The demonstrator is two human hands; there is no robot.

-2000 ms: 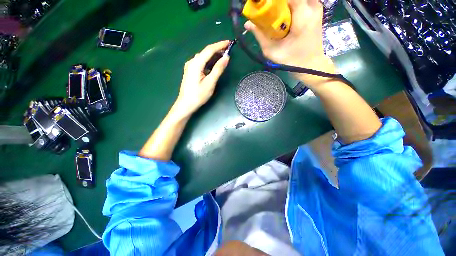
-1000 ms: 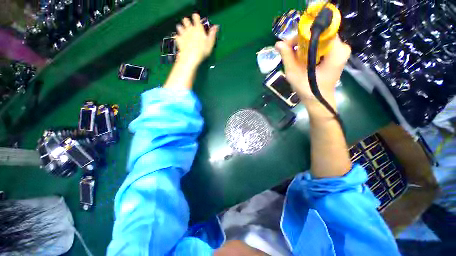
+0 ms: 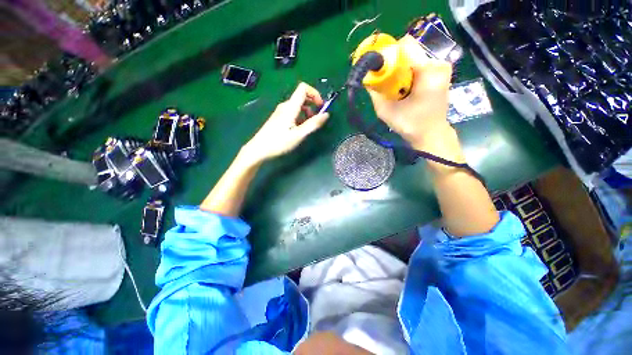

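My left hand (image 3: 287, 127) holds a small dark device unit (image 3: 328, 104) edge-on between thumb and fingers. My right hand (image 3: 423, 97) is shut around the yellow-orange electric screwdriver (image 3: 385, 66), to the right of the unit. The screwdriver's thin bit points left towards the unit; whether it touches cannot be told. Its black cord (image 3: 443, 161) loops down and crosses my right wrist. The round grey screw dish (image 3: 363, 162) lies on the green bench below both hands, speckled with screws.
Device units (image 3: 132, 166) are heaped at left, with single ones (image 3: 239, 76) beyond my left hand. A few units (image 3: 435, 38) and a shiny silver-white sheet (image 3: 470, 101) lie by my right hand. Black plastic (image 3: 554, 83) is at right. A carton (image 3: 589, 298) holds a black parts tray (image 3: 544, 232). Someone's pale sleeve (image 3: 62, 260) is at lower left.
My left hand was reaching out at the far units a second ago; it is back near the dish, now with a unit. The screwdriver has moved left towards it. The whole view has shifted.
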